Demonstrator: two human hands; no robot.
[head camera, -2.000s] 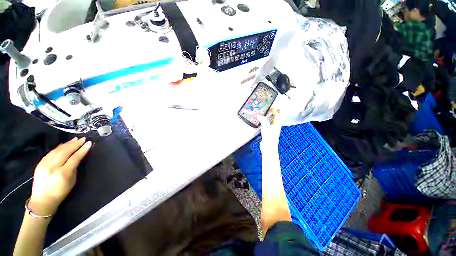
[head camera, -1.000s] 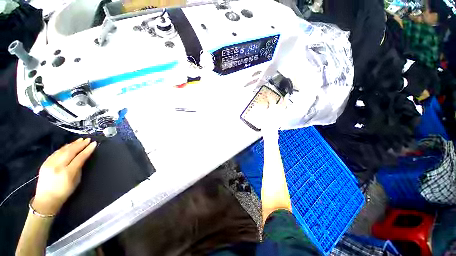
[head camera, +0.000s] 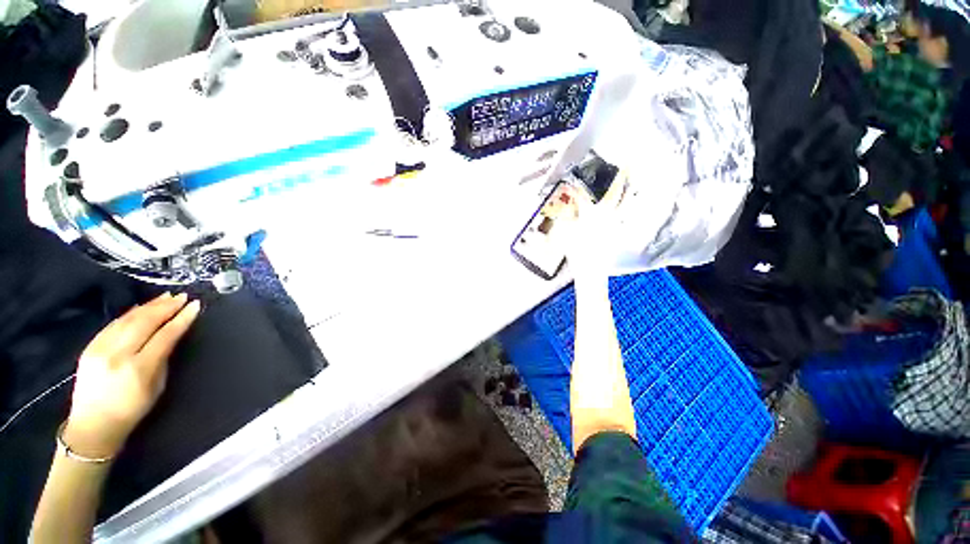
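Note:
A smartphone (head camera: 540, 236) with a lit screen lies at the right of the white machine table. My right hand (head camera: 590, 218) is over its right side, washed out by glare, so the fingers are hard to make out. My left hand (head camera: 126, 367) lies flat on a black garment (head camera: 239, 356), fingers together, fingertips just below the needle area of the white sewing machine (head camera: 298, 175). The garment's speckled strip (head camera: 279, 292) lies along its right edge. The presser foot is hidden. The hand seems to rest on the cloth without pinching it.
A control panel (head camera: 523, 113) is on the machine head. Thin metal tweezers or an awl (head camera: 392, 234) lie on the table. A clear plastic bag (head camera: 691, 159) hangs at the right corner. A blue crate (head camera: 665, 383) stands below. A red stool (head camera: 862, 483) and a person (head camera: 904, 90) are at right.
My right hand has shifted right over the phone, and the screen now shows a different picture. My left hand stays on the garment. The view has moved slightly.

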